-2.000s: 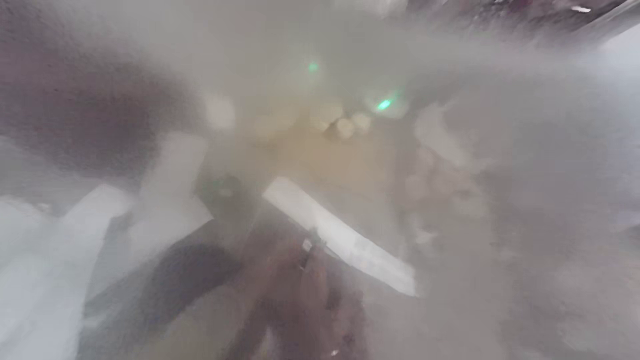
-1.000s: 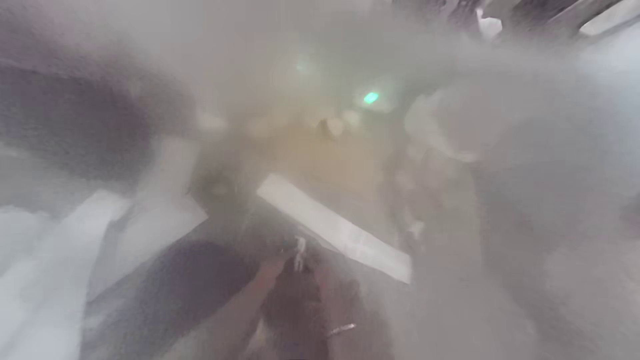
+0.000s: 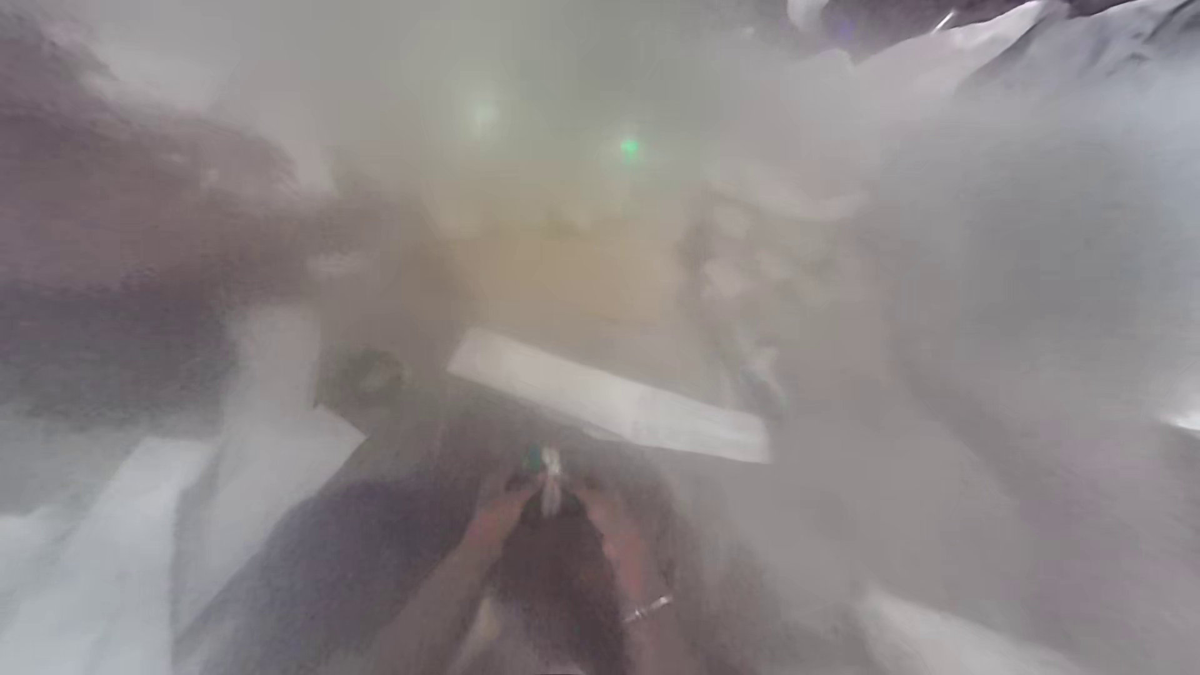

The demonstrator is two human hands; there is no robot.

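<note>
The view is hazy and blurred. My left hand (image 3: 506,502) and my right hand (image 3: 597,502) are close together at the lower middle, in front of my body. Between their fingertips is a small whitish object (image 3: 551,478), too blurred to name; both hands seem to touch it. A bracelet (image 3: 647,609) circles my right wrist. Just beyond the hands a long white strip (image 3: 614,398), perhaps paper or cloth, lies slanted down to the right. The finger details are hidden by the haze.
A yellowish flat surface (image 3: 572,277) lies beyond the white strip. Blurred pale lumps (image 3: 741,253) are to its right. A dark greenish round thing (image 3: 370,377) is left of the strip. White sheets (image 3: 122,544) spread at lower left, and pale crumpled material (image 3: 966,47) shows at upper right.
My hands and forearms show more plainly now, close together around the small whitish object. The view has shifted somewhat.
</note>
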